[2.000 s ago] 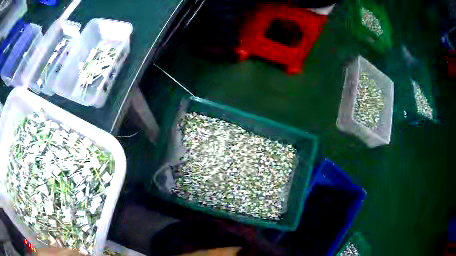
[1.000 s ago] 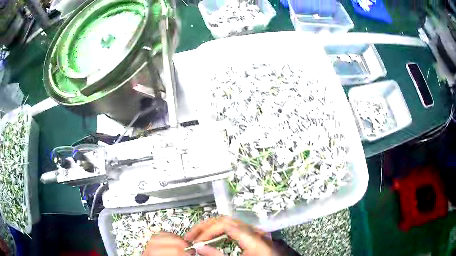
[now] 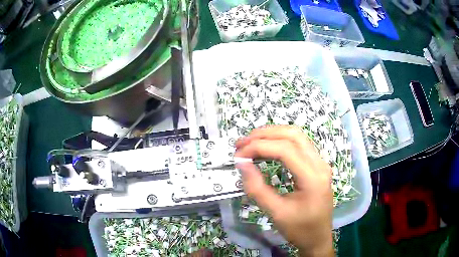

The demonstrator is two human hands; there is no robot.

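Note:
My right hand pinches a small white head between thumb and fingers at the right end of the silver assembly fixture. Its stem is hidden or too small to make out. A brownish sliver at the bottom edge, over the lower translucent bin, looks like the fingertips of my left hand; the rest is cut off. Green-stemmed, white-headed workpieces fill the large translucent bin beneath my right hand. A bright green line shows where the feed track meets the fixture.
The vibratory bowl feeder stands upper left. A pneumatic cylinder sits at the fixture's left end. Small clear boxes stand at right and top, beside a dark slim phone-like rectangle. A long bin lines the left edge; a red stool is below right.
The view has swung from floor bins back to the bench. My right hand has moved up from the lower bin to the fixture's right end. My left hand has dropped almost out of view.

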